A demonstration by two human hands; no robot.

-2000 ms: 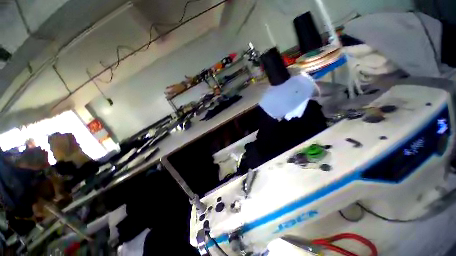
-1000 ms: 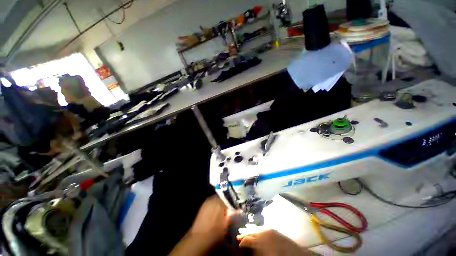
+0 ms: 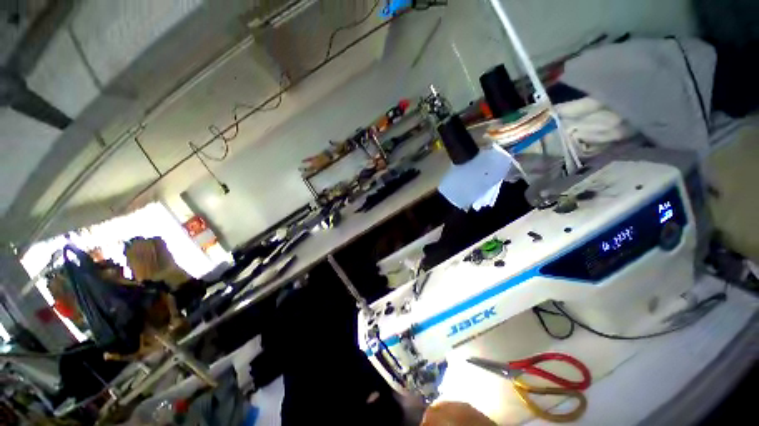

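Black fabric (image 3: 320,358) lies heaped left of the white Jack sewing machine (image 3: 533,283) and reaches its needle end. The presser foot area (image 3: 423,378) is lit by a bright lamp. My right hand (image 3: 456,413) is at the bottom edge, just right of the needle area; only its blurred upper part shows, and its fingers and any grip are hidden. A small skin-toned patch (image 3: 373,397) on the black fabric may be part of my left hand; its grip cannot be told. Scissors with one red and one yellow handle (image 3: 545,390) lie right of the needle.
A thin metal rod (image 3: 346,279) stands behind the needle end. Black thread cones (image 3: 457,139) and pale sheets (image 3: 476,178) are behind the machine. A black cable (image 3: 616,334) loops under the arm. A long table (image 3: 354,223) with cloth runs behind; grey cloth (image 3: 218,406) is at lower left.
The view has tilted and shifted, so the machine sits lower. Both hands showed at the needle a second ago; now the right is mostly cut off and the left is barely visible, if at all.
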